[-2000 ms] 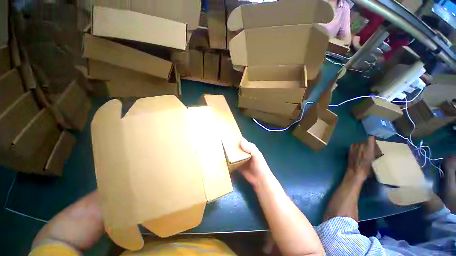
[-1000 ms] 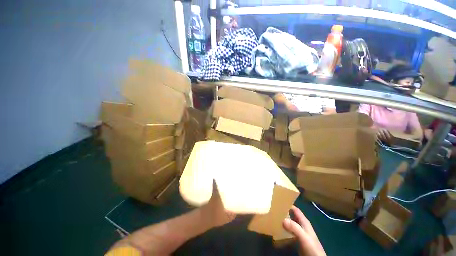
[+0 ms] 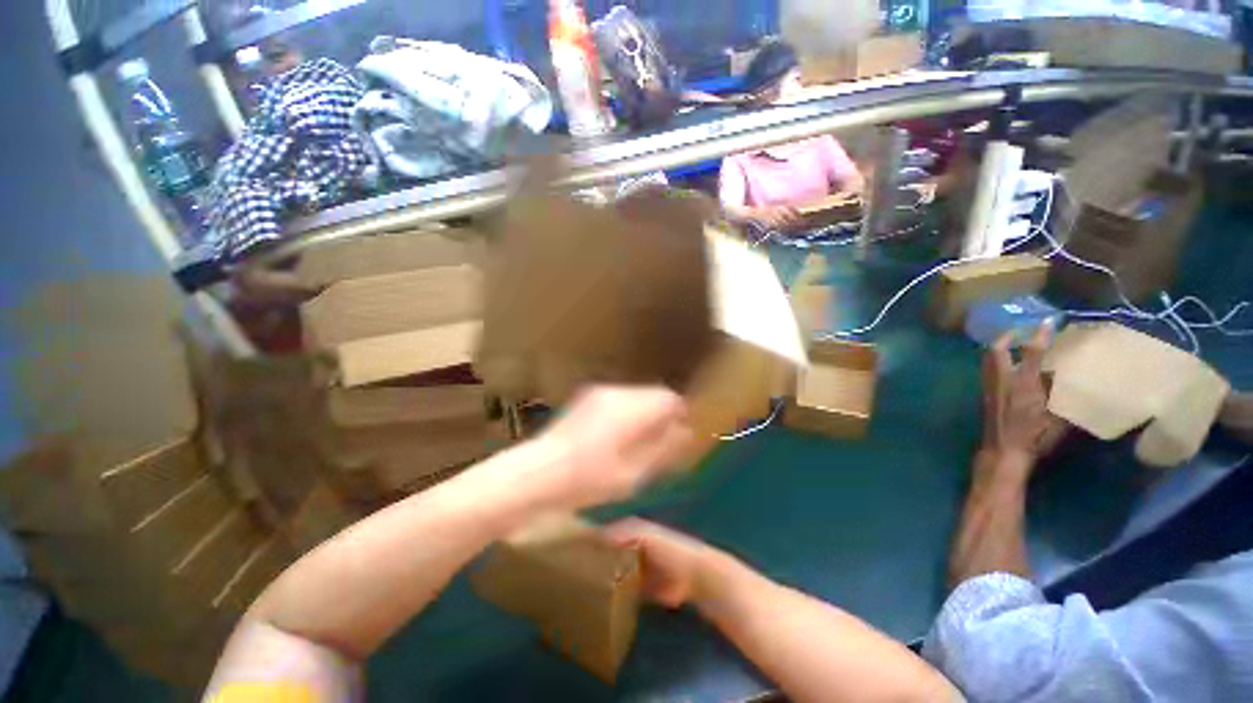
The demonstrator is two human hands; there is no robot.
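My left hand (image 3: 625,429) is blurred in mid-picture, its fingers closed at the lower edge of a raised open mailer box (image 3: 584,302). This open box is dark and blurred, so its folds cannot be told. My right hand (image 3: 667,560) is lower down and holds a closed mailer box (image 3: 570,591) by its right end. The closed box is tilted above the green table. My left forearm passes above its left part.
Stacked open boxes (image 3: 412,350) stand at back left, with more at far left. Behind the raised box is another stack (image 3: 742,378). A small open box (image 3: 833,389) and white cable lie right of it. A neighbour's hands hold a box (image 3: 1134,385) at right. A metal-railed shelf crosses behind.
The view has swung right. The box in my right hand, earlier with its lid raised, now looks closed. My left hand has moved from it to another open box, now raised.
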